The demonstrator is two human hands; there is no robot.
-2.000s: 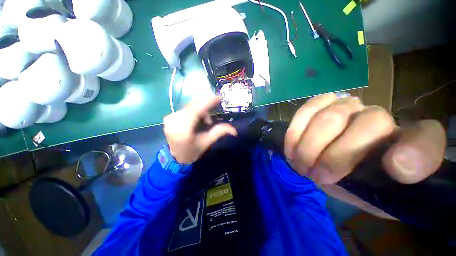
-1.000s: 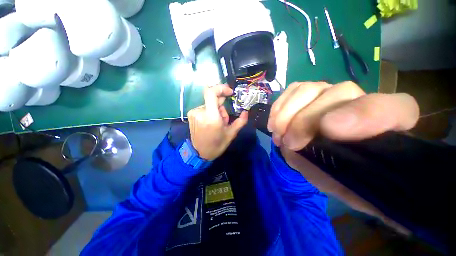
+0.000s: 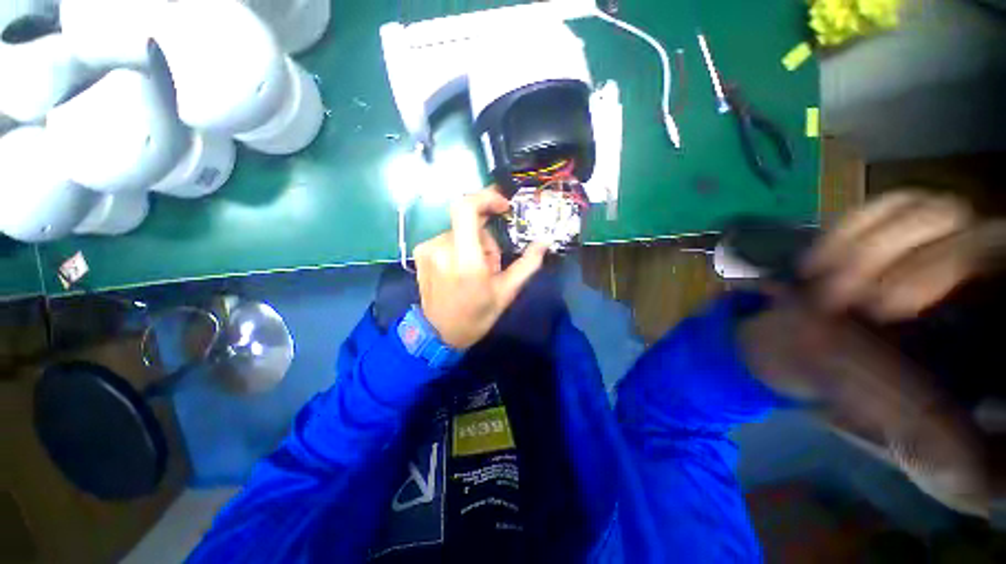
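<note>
My left hand [image 3: 469, 270] grips the camera module with the circuit board [image 3: 547, 218] at the bench edge, thumb and fingers on its left and lower side. Red and yellow wires [image 3: 549, 173] run from the board to the black opening of the white camera housing [image 3: 430, 55], which lies on the bench. My right hand [image 3: 894, 259] is blurred at the right, away from the board, closed around the dark electric screwdriver [image 3: 756, 247]. The driver's tip is not clear.
White camera housings [image 3: 116, 127] are piled at the left of the green mat [image 3: 331, 226]. A white cable [image 3: 665, 83], dark pliers [image 3: 761, 138] and a thin pale tool [image 3: 712, 68] lie at the right. A black round stool [image 3: 99, 430] stands below left.
My right hand has moved right with the screwdriver, away from the board. My left hand, apart from the module two seconds ago, now holds it as it did one second ago.
</note>
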